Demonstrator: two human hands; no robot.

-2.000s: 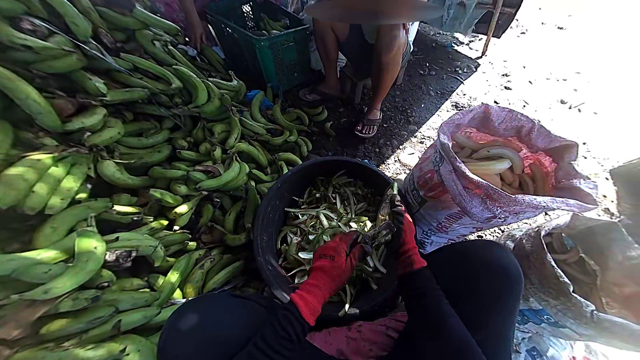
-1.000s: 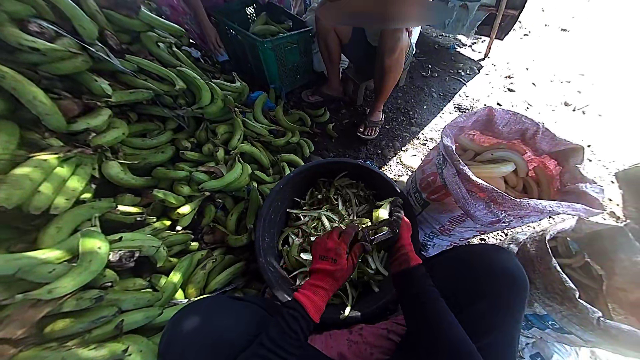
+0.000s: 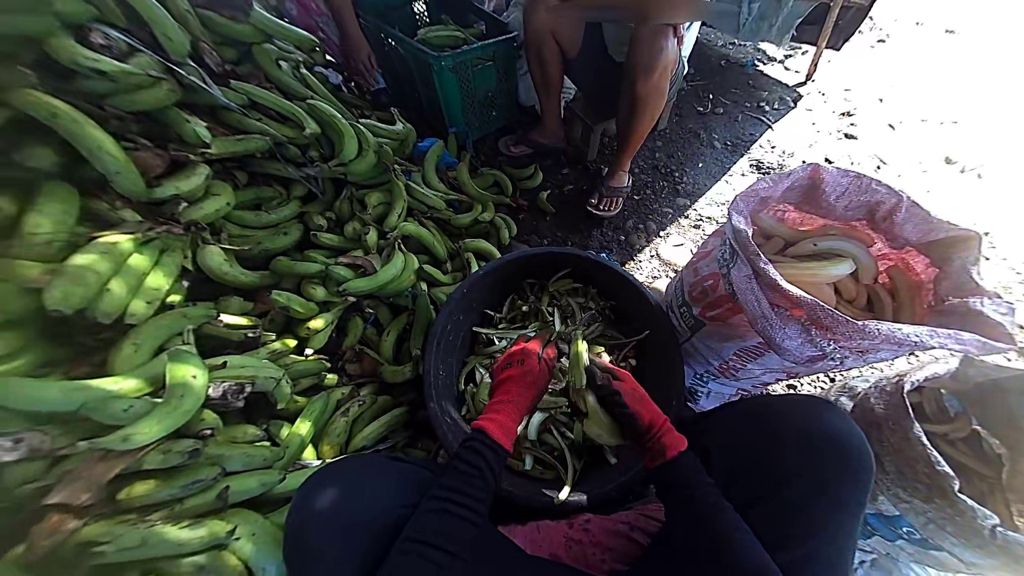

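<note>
A black round tub [image 3: 450, 320] between my knees holds a heap of green banana peel strips [image 3: 548, 300]. Over it, my right hand [image 3: 636, 404], in a red glove with dark palm, grips a partly peeled green banana [image 3: 596, 412] that points down into the tub. My left hand [image 3: 520, 384], in a red glove, is low over the peels beside the banana, its fingers bent toward it. Whether it holds a peel or a tool cannot be made out.
Unpeeled green bananas [image 3: 376, 272] are piled on the left. A woven sack [image 3: 744, 312] with peeled bananas [image 3: 832, 256] stands at the right, another sack [image 3: 944, 480] below it. Beyond the tub are a green plastic crate [image 3: 480, 84] and a seated person's legs [image 3: 640, 104].
My left hand has shifted slightly away from my right hand. The banana, mostly hidden by my hands before, now shows between them, pointing down.
</note>
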